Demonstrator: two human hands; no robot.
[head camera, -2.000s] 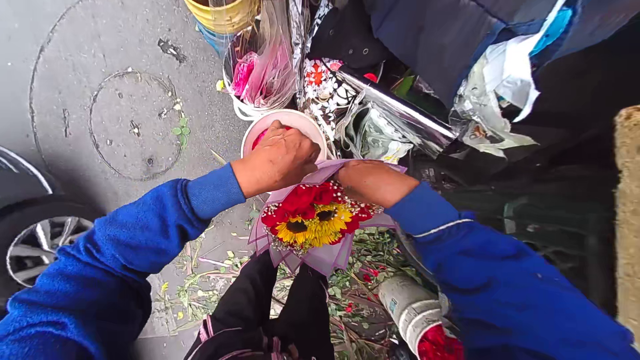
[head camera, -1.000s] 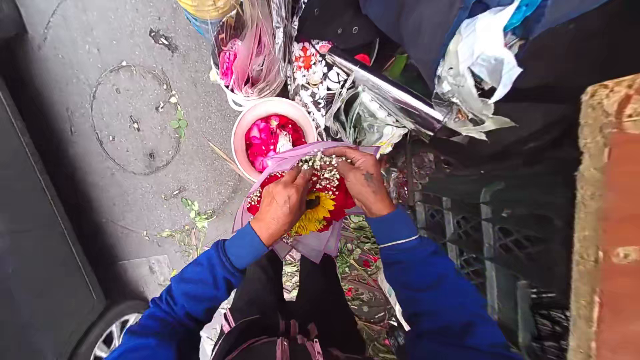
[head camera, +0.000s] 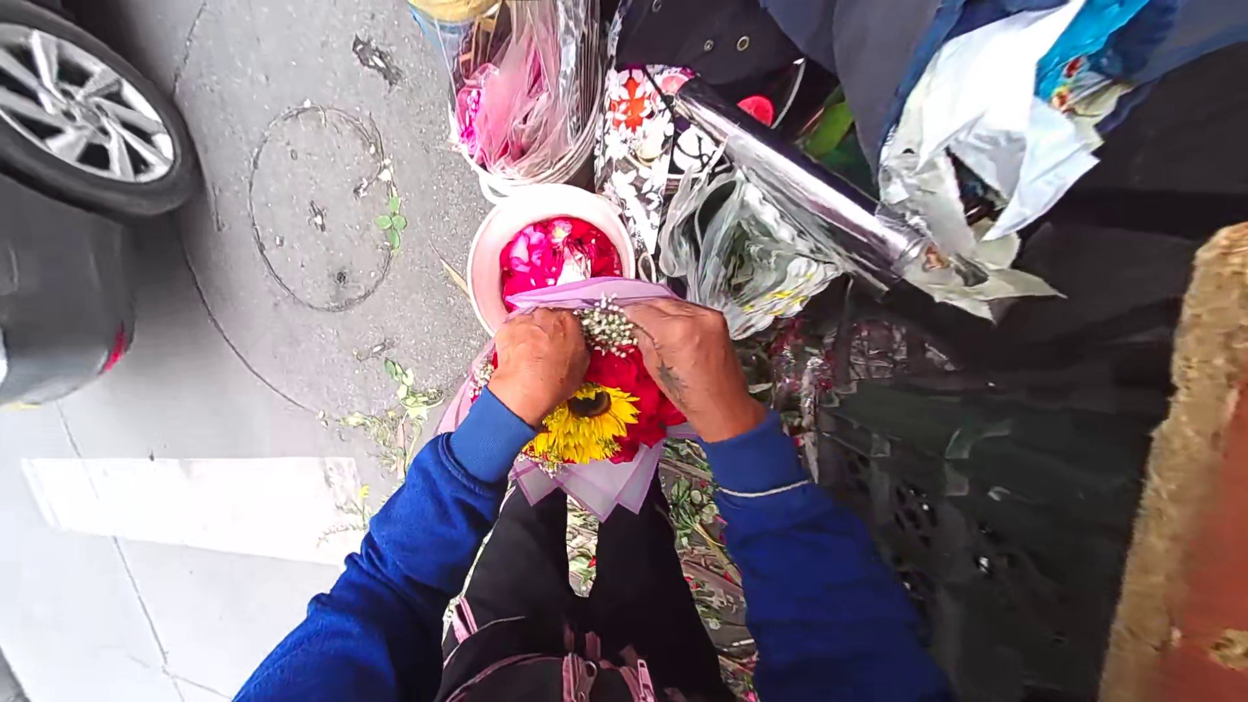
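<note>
A flower bouquet in lilac wrapping (head camera: 595, 478) is between my hands, above my legs. It has a sunflower (head camera: 588, 421), red flowers (head camera: 643, 390) and small white baby's breath (head camera: 606, 327). My left hand (head camera: 541, 359), fingers curled, grips the wrapping's upper edge on the left side of the baby's breath. My right hand (head camera: 694, 366) lies at the right side, its fingertips at the edge of the wrapping beside the white sprigs; its grip is partly hidden. Just beyond the bouquet stands a white bucket (head camera: 485, 263) with red and pink petals (head camera: 556, 253) inside.
Clear plastic with pink netting (head camera: 526, 107) stands beyond the bucket. A silvery film roll (head camera: 799, 175) and crumpled clear plastic (head camera: 746, 253) lie to the right. Dark crates (head camera: 975, 487) and a worn board edge (head camera: 1170, 468) are at far right. A car wheel (head camera: 88, 107) shows at left. Cut stems litter the ground.
Two seconds ago my left hand was over the bucket; it then came down to the bouquet's wrapping. Both hands have since shifted along its upper edge. A car has come into view at left.
</note>
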